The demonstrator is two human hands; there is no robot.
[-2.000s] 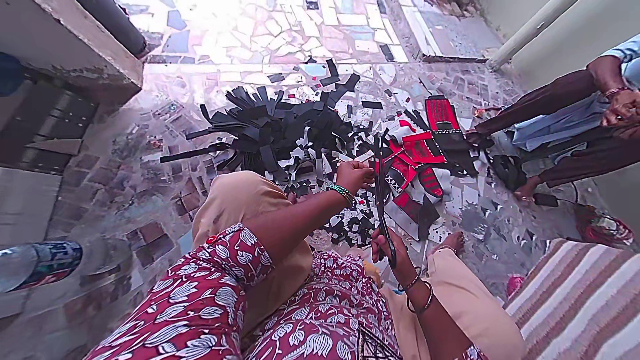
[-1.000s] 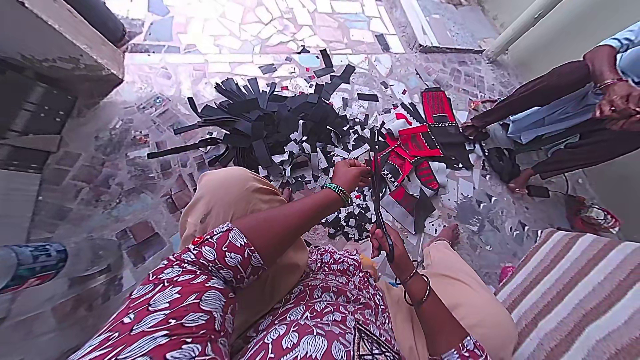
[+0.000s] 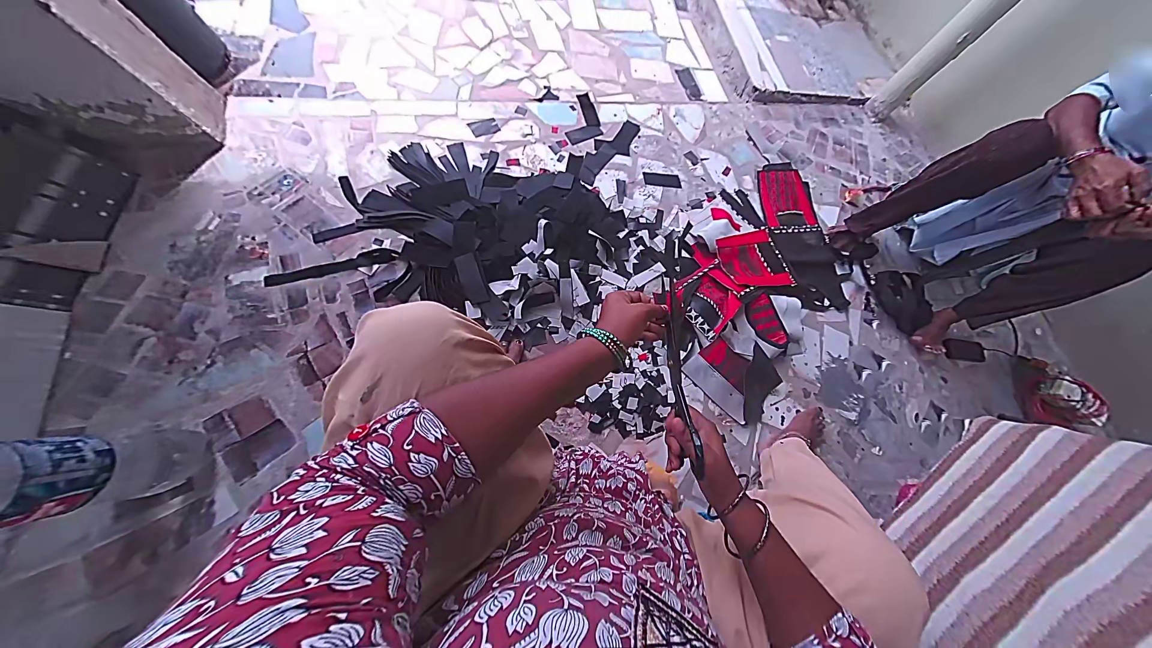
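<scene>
My right hand [image 3: 697,445] grips the handles of a pair of dark scissors [image 3: 677,360], whose blades point away from me. Close to the blades, my left hand [image 3: 633,317] pinches a small piece of red and dark material between thumb and fingers; its outline is hard to make out. Beyond my hands a heap of black fabric strips [image 3: 531,216] lies on the floor, with white and black scraps [image 3: 630,400] strewn beside and below it. Red and black trimmed fabric pieces [image 3: 742,261] lie to the right of the scissors.
At the right sits another person, whose clasped hands [image 3: 1107,189] rest over the knees. A striped cloth [image 3: 1035,522] covers something at the lower right. A plastic bottle [image 3: 58,477] is at the left edge. A low wall [image 3: 135,72] stands at the upper left, and a pipe [image 3: 940,58] at the upper right.
</scene>
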